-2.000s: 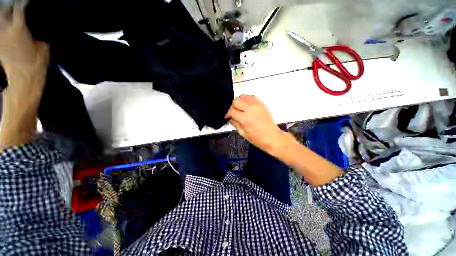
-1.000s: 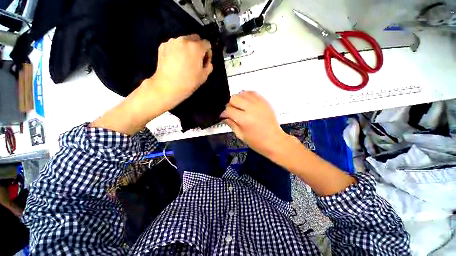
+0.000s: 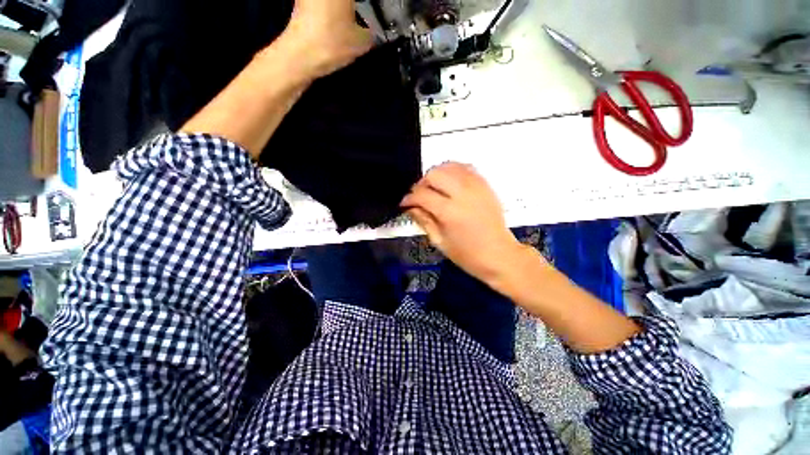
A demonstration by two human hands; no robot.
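Note:
Black fabric (image 3: 355, 142) lies on the white machine table, its right edge beside the sewing machine's needle area (image 3: 435, 67). My right hand (image 3: 457, 213) pinches the fabric's lower right corner near the table's front edge. My left hand (image 3: 329, 35) is on the fabric, up and left of the needle area, at the top of the picture. Its fingers are bent and partly hidden, so its grip cannot be told. Red-handled scissors (image 3: 635, 115) lie right of the needle, blades pointing up and left.
The white table (image 3: 551, 182) has a printed ruler along its front edge. Pale and black fabric pieces (image 3: 728, 302) are heaped at the lower right beside a blue crate (image 3: 582, 258). More dark cloth (image 3: 282, 324) is below the table. Another red-handled tool (image 3: 11, 227) lies far left.
My left hand came in from the far left onto the fabric, then moved up toward the machine. My right hand still holds the corner. The scissors appear further right as the view shifted.

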